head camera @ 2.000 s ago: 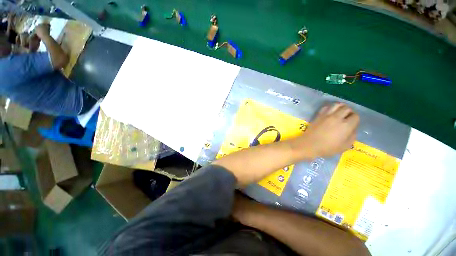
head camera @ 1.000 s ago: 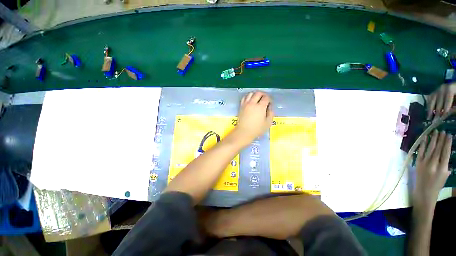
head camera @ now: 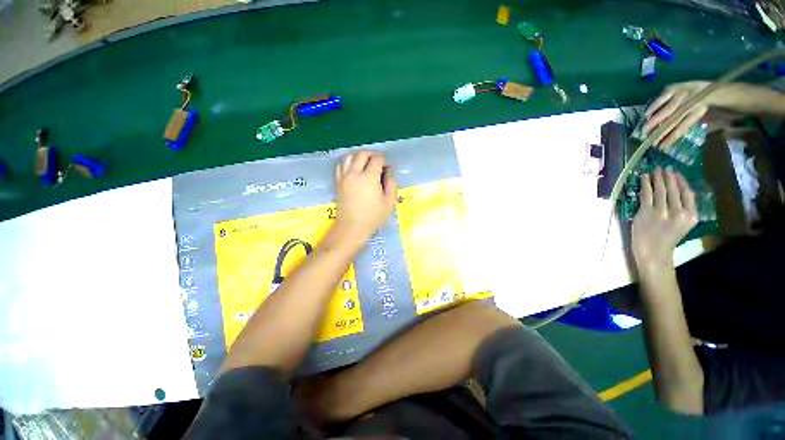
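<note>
My left hand [head camera: 366,191] rests with curled fingers on the upper edge of the grey printed sheet [head camera: 258,191] with two yellow panels. No object shows in it, but its palm is hidden. My right forearm [head camera: 413,351] lies across the sheet's near edge, and my right hand is hidden behind my left forearm. Beyond the sheet, a battery assembly [head camera: 319,106] with a blue cell, wires and a small circuit board lies on the green belt [head camera: 404,51]. Another battery assembly [head camera: 180,126] with a brown block lies to its left.
Several more battery assemblies lie along the belt. The white worktop [head camera: 534,198] runs on both sides of the sheet. At the right, another person's hands [head camera: 663,206] touch green circuit boards [head camera: 684,146] beside a black block [head camera: 610,161]. A pale cable [head camera: 613,215] crosses there.
The view has turned to the right, so the sheet and belt items appear further left and more of the neighbour's place shows. My left hand stays on the sheet's upper edge.
</note>
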